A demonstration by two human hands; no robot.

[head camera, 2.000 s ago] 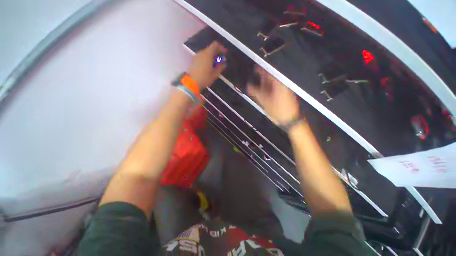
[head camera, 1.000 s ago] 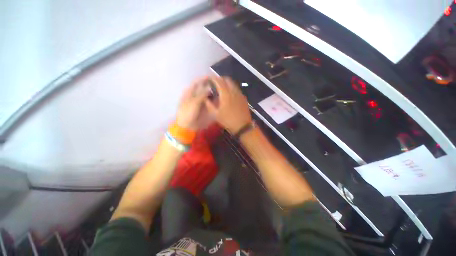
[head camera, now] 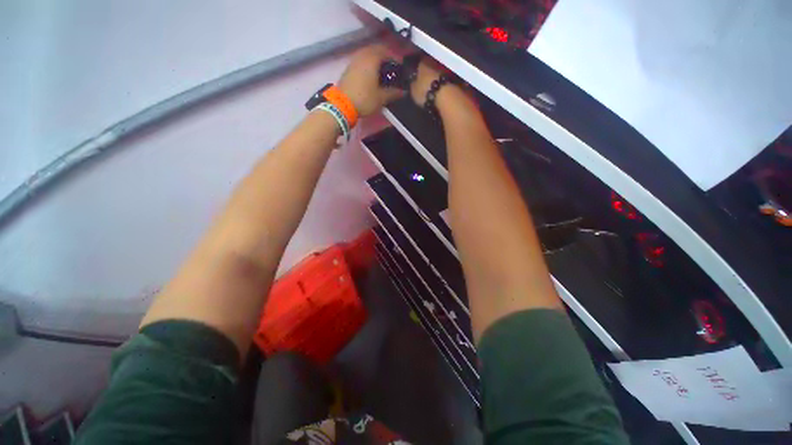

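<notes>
My left hand is at the end of an upper rack shelf, its fingers closed on a small round black device with a faint lit mark. My right hand is just beside it, partly hidden in shadow at the shelf edge; I cannot tell whether its fingers hold anything. Another small device with a bright screen lies on a lower black shelf between my forearms.
A black shelf with a white front edge curves across the right. Red lit displays sit on it. A slip with red writing hangs low right; a large white sheet is upper right. A red crate stands below by the white wall.
My hands have moved up and forward from in front of the lower shelves to the end of an upper shelf. The view has shifted, and my arms are stretched out further.
</notes>
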